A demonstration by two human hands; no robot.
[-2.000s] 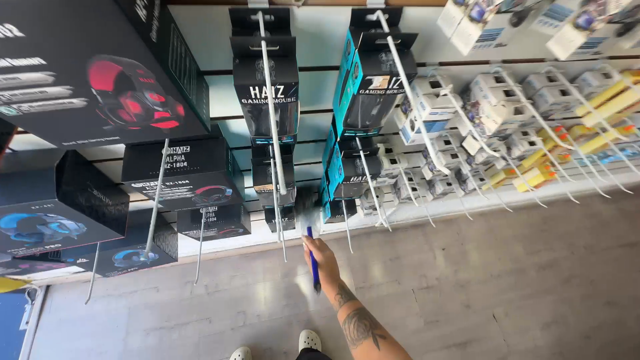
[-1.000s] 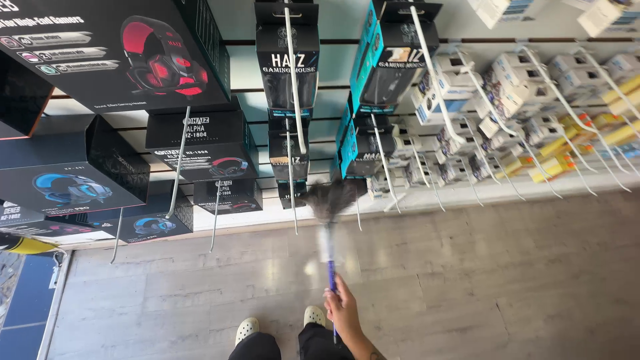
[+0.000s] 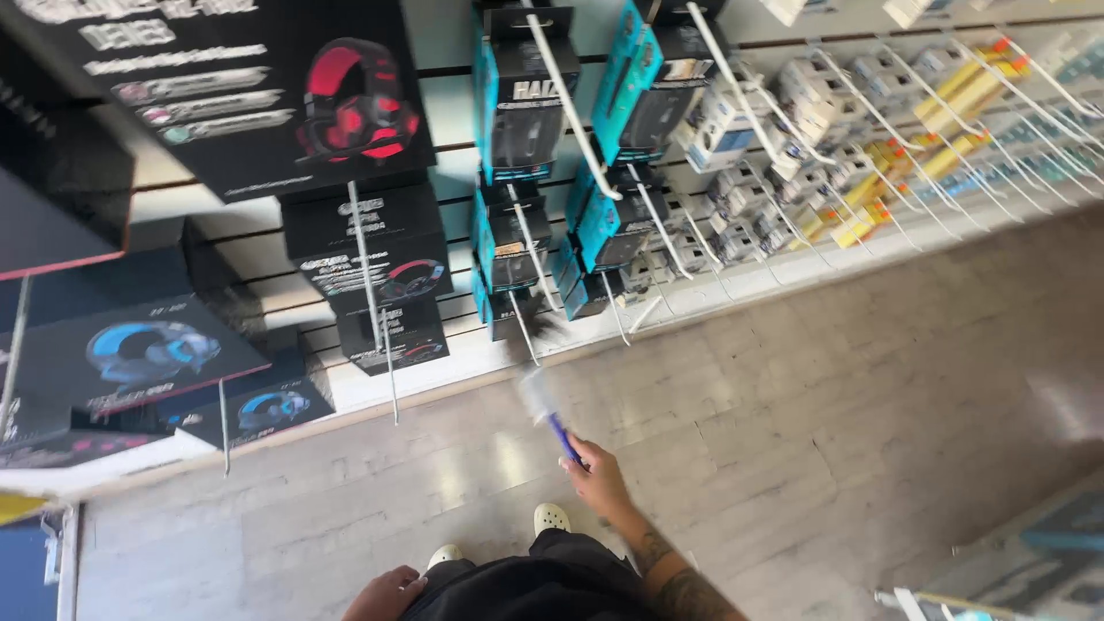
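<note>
My right hand (image 3: 595, 476) grips the purple handle of a duster (image 3: 562, 435) just above the floor in view. The duster's dark, blurred head (image 3: 536, 332) is at the lowest gaming mouse boxes (image 3: 509, 315) on their hooks; whether it touches them I cannot tell. My left hand (image 3: 393, 592) hangs low beside my dark clothing at the bottom edge, nearest to my left shoe, and no object shows in it. Its fingers are loosely curled. Black headset boxes (image 3: 362, 112) hang to the left of the mouse boxes.
Long metal hooks (image 3: 569, 99) jut out from the slatted wall. Small white boxes (image 3: 733, 129) and yellow packages (image 3: 962, 95) hang at the right. A white base ledge (image 3: 448, 377) runs along the floor. Another display (image 3: 1035, 539) stands at the lower right. My pale clogs (image 3: 552, 517) are on the floor.
My left hand has come into view at the bottom. The duster's head, in front of the hooks a second ago, is now at the lowest mouse boxes. My right hand still holds its handle.
</note>
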